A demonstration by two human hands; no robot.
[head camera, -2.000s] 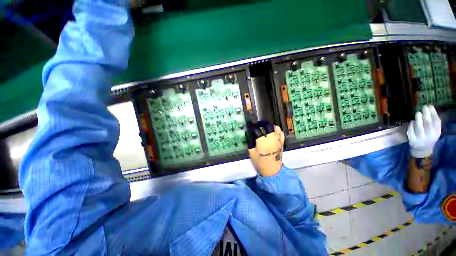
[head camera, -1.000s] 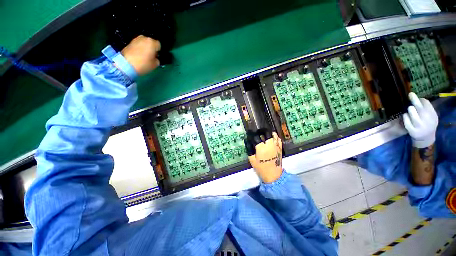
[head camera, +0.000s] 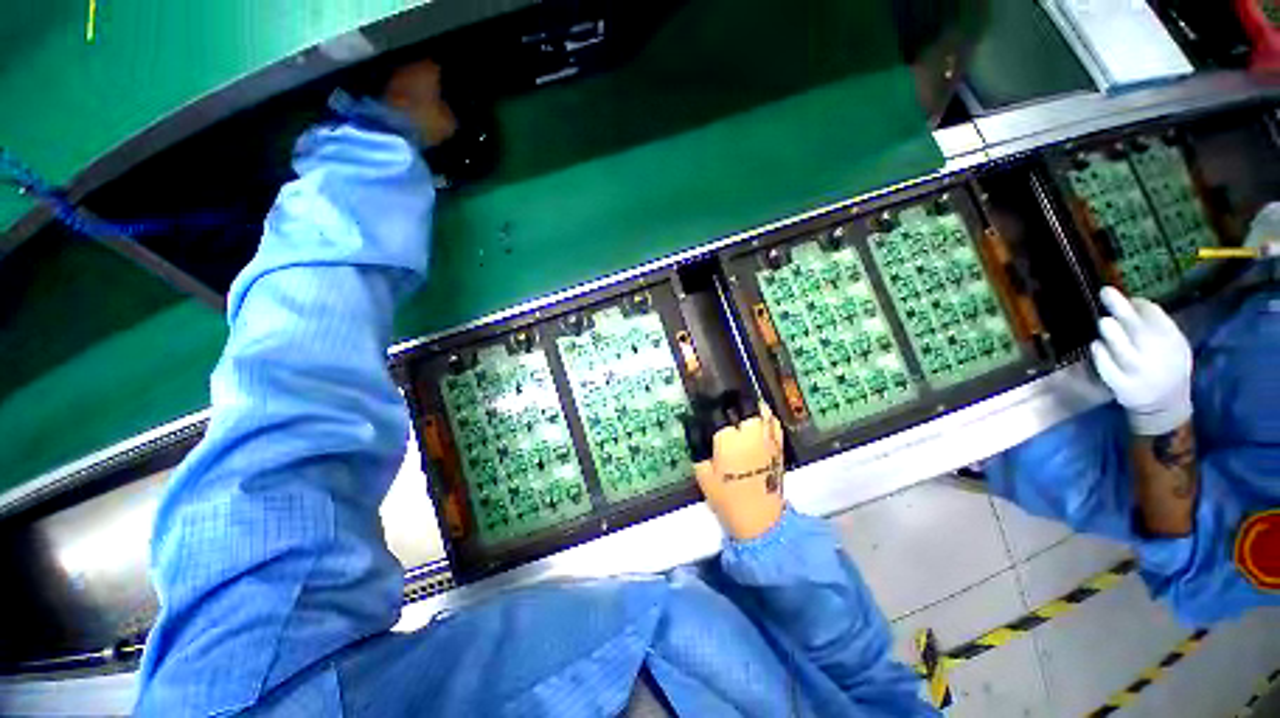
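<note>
A black carrier [head camera: 573, 534] with two pale green circuit board panels [head camera: 514, 446] lies on the conveyor in front of me. My left hand [head camera: 421, 101] is blurred and partly in shadow, reaching over the bench beside dark items; its fingers and any held thing are unclear. My right hand [head camera: 741, 470] has black on its curled fingers and rests at the carrier's right end, near the gap before the second carrier [head camera: 898, 401]. Whether it grips anything is hidden.
A third carrier [head camera: 1144, 211] lies farther right. A co-worker's white-gloved hand [head camera: 1144, 362] is beside it; another gloved hand at the right edge holds a yellow pen-like tool [head camera: 1227, 254]. The green bench mat [head camera: 674, 183] borders the metal rail [head camera: 898, 446].
My left hand has moved farther forward over the bench. My right hand stays at the carrier's right end. The view has shifted, and the co-worker's yellow tool has come into view.
</note>
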